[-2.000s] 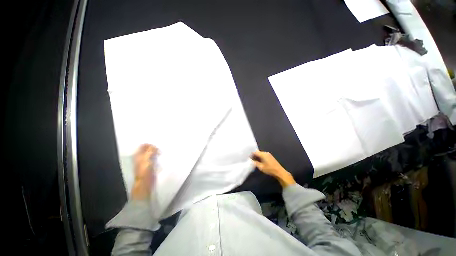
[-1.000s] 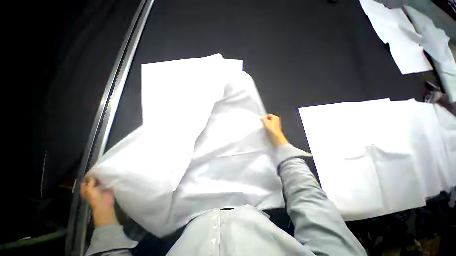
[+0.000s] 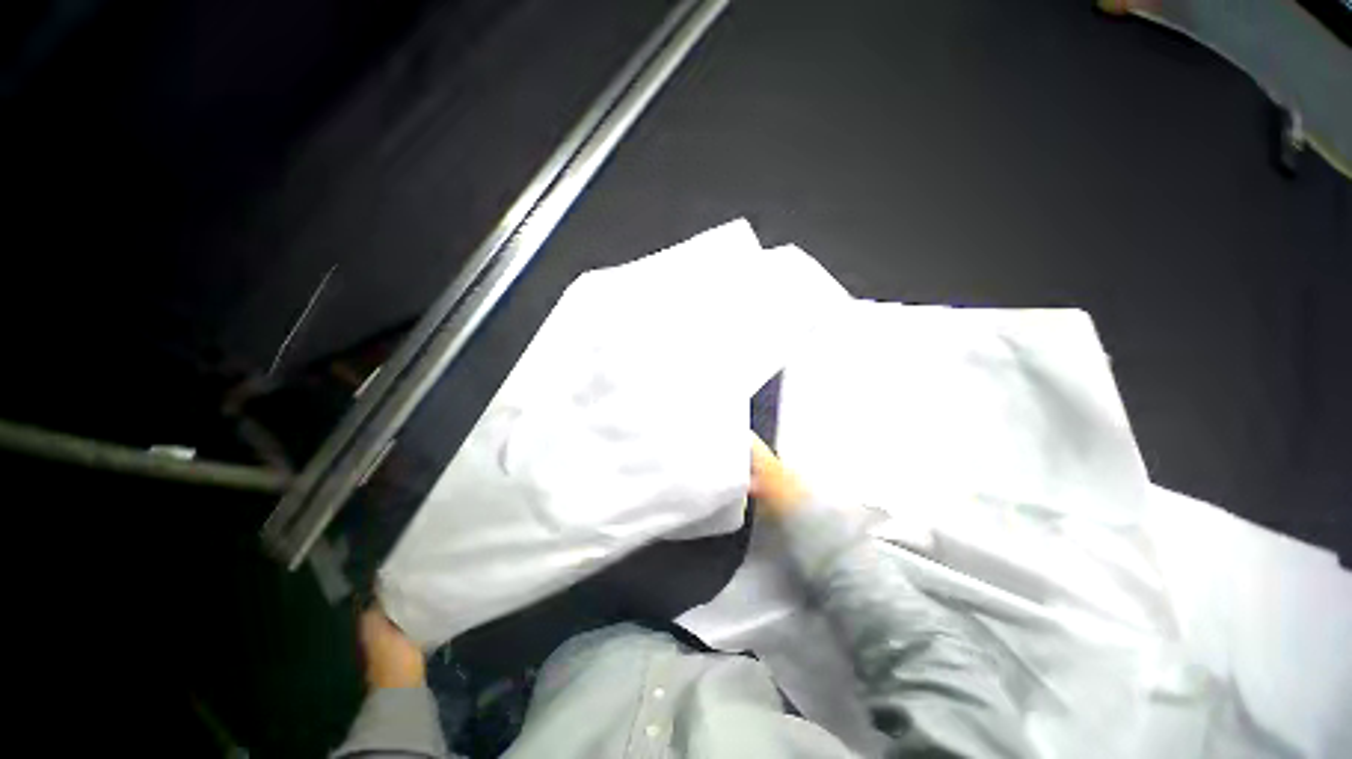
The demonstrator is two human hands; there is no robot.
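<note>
A large white paper pattern (image 3: 593, 430) lies slanted over the dark fabric lay (image 3: 949, 163), its lower left end raised off the cloth at the near edge. My left hand (image 3: 392, 653) grips its lower left corner. My right hand (image 3: 768, 478) is at its right edge, between it and another sheet; the fingers are partly hidden behind the paper. More white pattern sheets (image 3: 964, 400) lie at the right, overlapping and creased, partly under my right sleeve.
The silver cutting rail (image 3: 512, 245) crosses diagonally at the left. A pale green-grey tube (image 3: 134, 457) is at lower left. At the far right edge are another person's sleeve (image 3: 1260, 45), part of a hand (image 3: 1115, 6) and a small dark object (image 3: 1290, 146).
The view has turned, so the rail now slants more. One pattern is now apart from the creased sheet to its right. My left hand still holds a corner; my right hand has shifted between the sheets.
</note>
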